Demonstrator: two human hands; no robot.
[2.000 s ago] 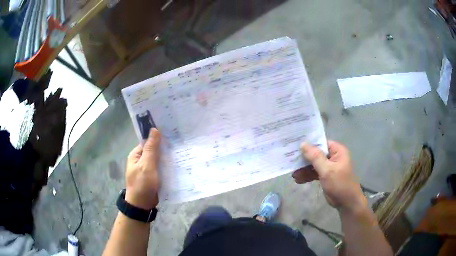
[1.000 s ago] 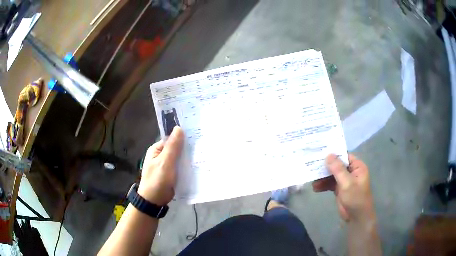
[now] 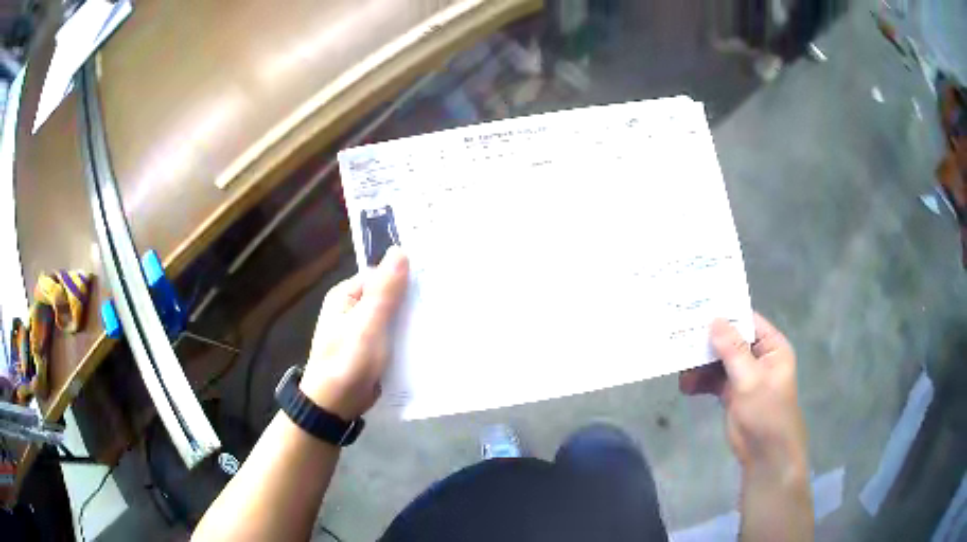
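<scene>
A white printed spec sheet (image 3: 551,254) is held up in front of me, slightly tilted. A small dark garment picture shows near its upper left corner; much of the print is washed out. My left hand (image 3: 361,339) grips the sheet's left edge, thumb on top just below the picture, with a black watch on the wrist. My right hand (image 3: 748,376) grips the lower right corner, thumb on top and fingers behind. The fingers behind the sheet are partly hidden.
A brown cutting table (image 3: 308,64) lies at the upper left, with a long metal rail (image 3: 133,275) over its edge by blue parts. A yellow-tan strip (image 3: 350,95) lies along its edge. Patterned cloth (image 3: 66,302) and papers (image 3: 80,48) are at far left. Floor papers (image 3: 899,445) lie lower right.
The view has moved along the floor, so the brown table and metal rail now fill more of the upper left. The floor papers have shifted to the lower right. Both hands still hold the sheet.
</scene>
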